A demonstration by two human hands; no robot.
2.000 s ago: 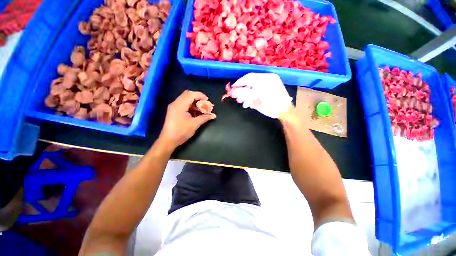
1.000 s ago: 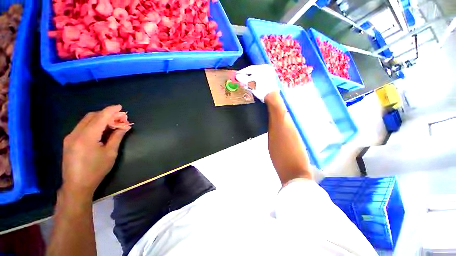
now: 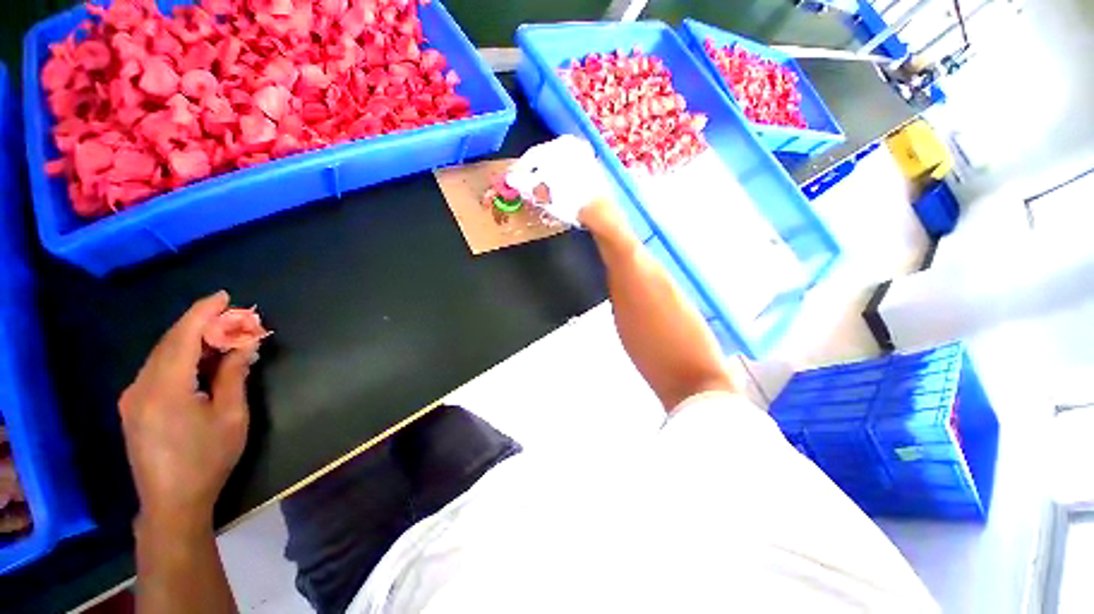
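Observation:
My bare left hand (image 3: 186, 414) is over the black bench at the left, thumb and fingers closed on a pinkish-brown cup-like part (image 3: 236, 329) with small pointed tips. My right hand (image 3: 561, 180), in a white glove, is over the cardboard pad (image 3: 478, 220). Its fingertips hold a small red part (image 3: 505, 187) at the green dish (image 3: 508, 204). Whether the part touches the inside of the dish is too small to tell.
A blue bin (image 3: 330, 180) heaped with red parts stands at the upper left. A blue tray (image 3: 786, 270) with rows of joined pieces on a white liner is at the right, another tray (image 3: 816, 142) behind it. Blue crates (image 3: 888, 432) stand on the floor at lower right.
The view has turned to the right. My right hand has moved from the bench middle to the green dish with the red part. My left hand still holds the cup-like part.

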